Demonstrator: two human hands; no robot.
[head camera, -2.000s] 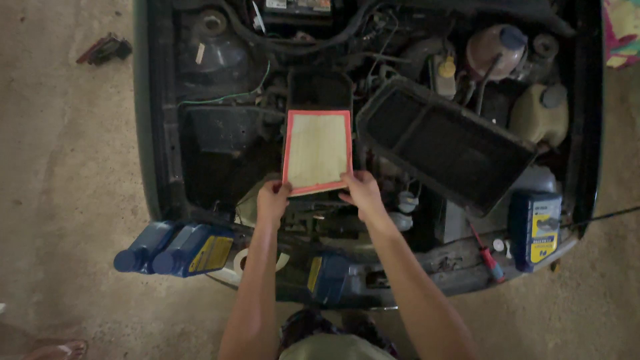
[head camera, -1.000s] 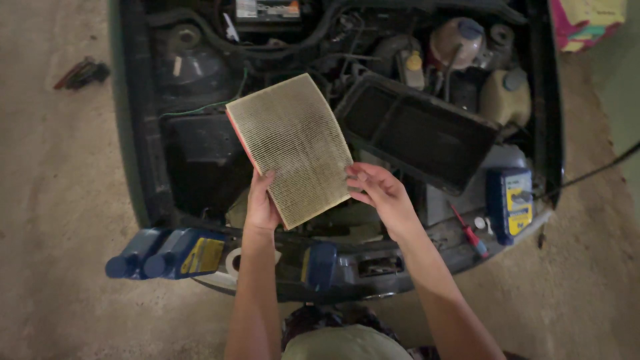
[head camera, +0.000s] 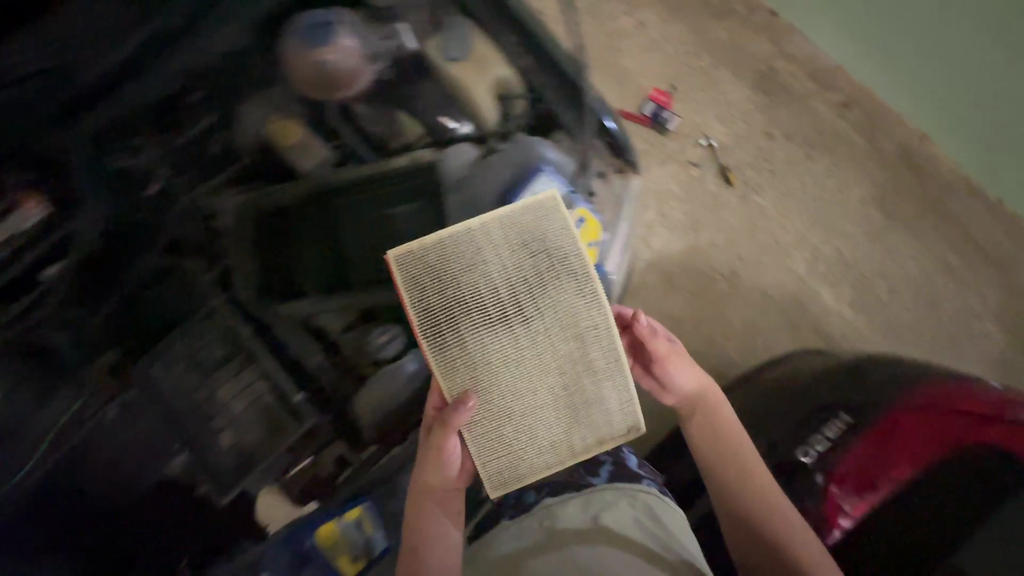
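Note:
A pleated engine air filter with a red edge on its left side is held up before me, its pleats greyed by dirt. My left hand grips its lower left edge, thumb on the pleated face. Beside the right edge is my right hand, its fingers bent; whether they touch the filter cannot be told. Behind the filter lies the blurred engine bay with the black air filter housing part. A blue bottle with a yellow mark is partly hidden by the filter.
A coolant reservoir and another tank are at the top. On the concrete floor lie a red tool or pack and a small screwdriver-like tool. A red and black vehicle part stands lower right; another blue bottle is lower left.
The filter was low over the engine bay, red frame up; it was then lifted and turned to its pleated face. The view has swung far to the right, and the filter has come along.

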